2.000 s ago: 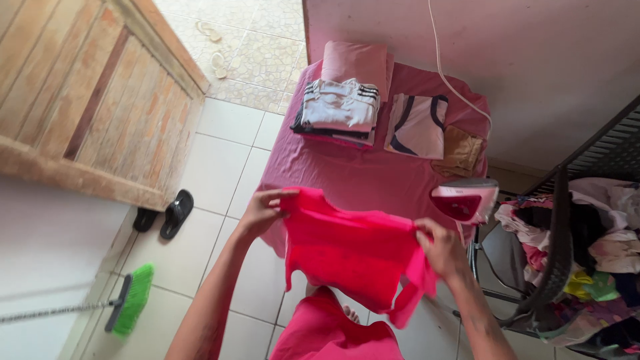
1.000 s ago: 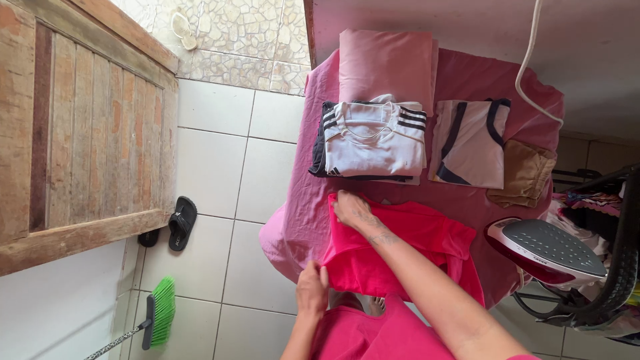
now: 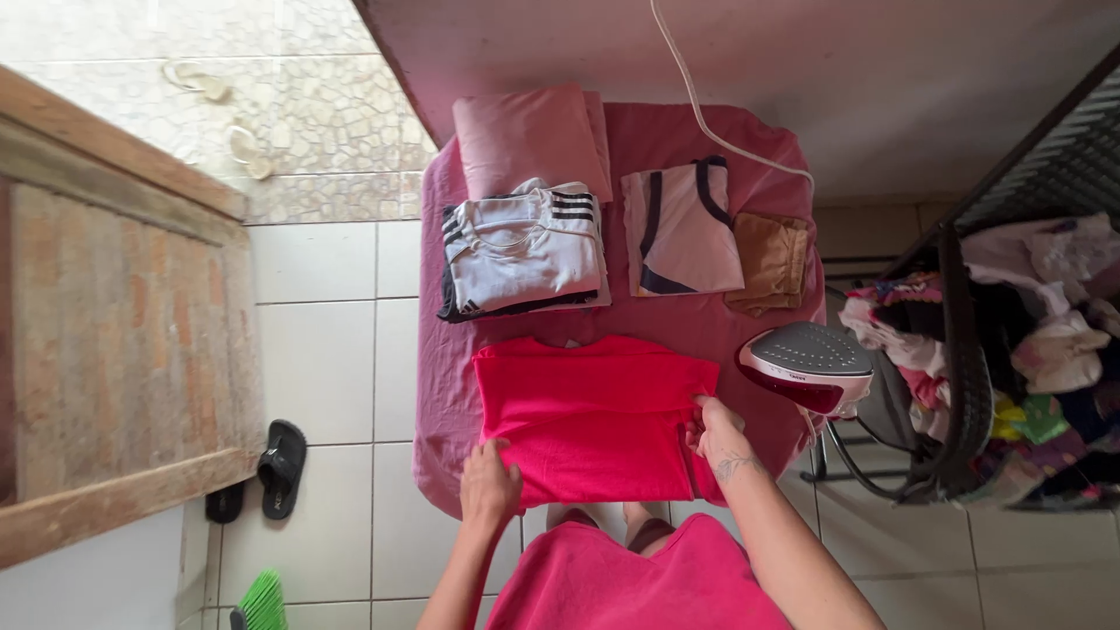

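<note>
A bright pink-red shirt lies spread on the pink cloth cover of a table, near its front edge. At the shirt's lower left edge is my left hand, its fingers on the fabric. My right hand pinches the shirt's right side between thumb and fingers. A steam iron rests right of the shirt with its grey soleplate turned up. Behind the shirt is a stack topped by a folded white shirt with black stripes.
Folded pink fabric, a folded light top with navy trim and brown shorts lie farther back. A white cord crosses there. At right stands a dark basket of clothes; at left, a wooden door, black slides and a green broom.
The pink-red shirt, held up in the air two seconds ago, now lies flat on the table. My right hand has moved from the shirt's upper left part to its right side.
</note>
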